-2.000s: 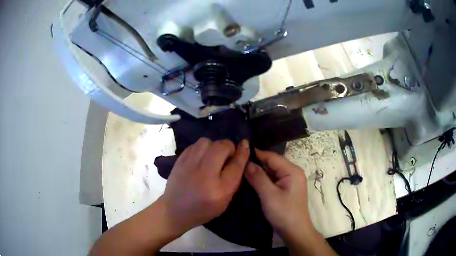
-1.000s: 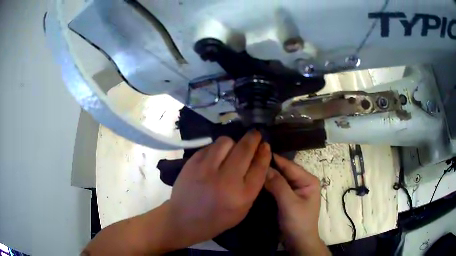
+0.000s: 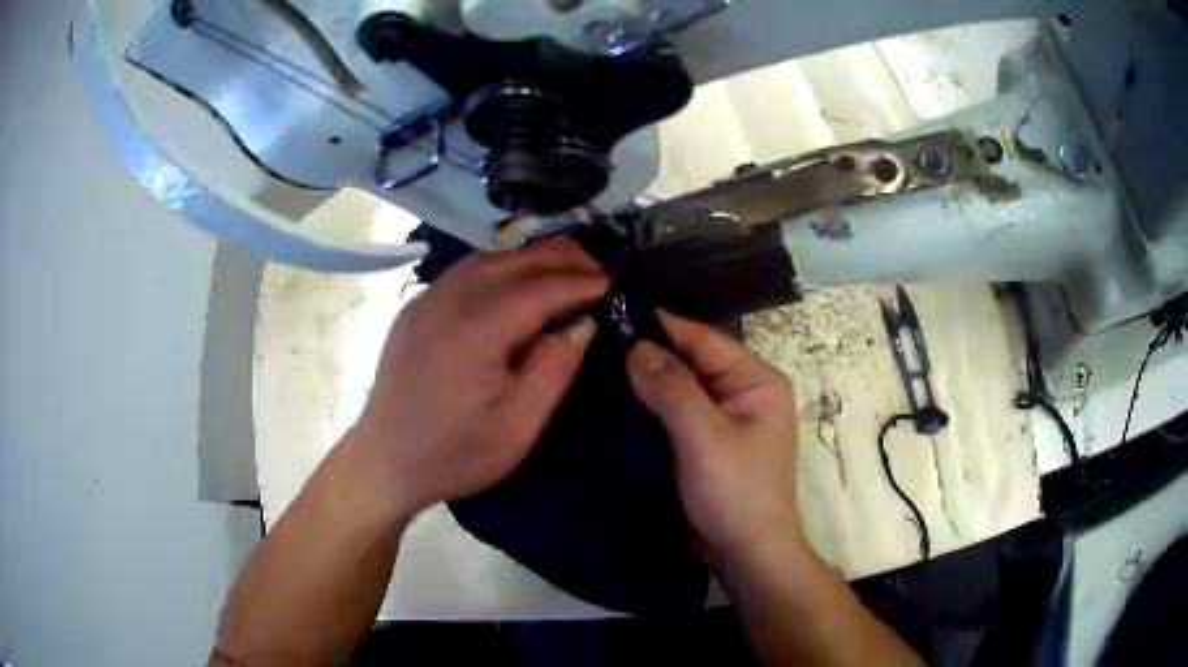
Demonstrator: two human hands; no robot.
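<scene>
The dark pouch body [image 3: 586, 502] lies under the machine head and hangs towards me over the pale tabletop. Its upper part reaches the needle area, where the presser foot is mostly hidden. A small shiny metal bit, perhaps a zipper slider [image 3: 620, 313], shows on the cloth between my hands. My left hand [image 3: 476, 365] is bare and grips the cloth at the left of the metal bit, fingers bent over it. My right hand [image 3: 723, 437] is bare and pinches the cloth edge between thumb and fingers just right of it.
The sewing machine head with its black thread tension assembly [image 3: 537, 143] is above my hands. A curved white guard [image 3: 222, 209] is at left. The cylinder arm [image 3: 912, 248] runs right, with a dark block [image 3: 730, 271] near the needle. Thread snips [image 3: 912, 352] with black cord lie right on the tabletop [image 3: 834, 521].
My left hand has moved left and its fingers have spread, uncovering the shiny metal bit. The view has shifted, so the machine head appears higher and further left. My right hand still pinches the cloth.
</scene>
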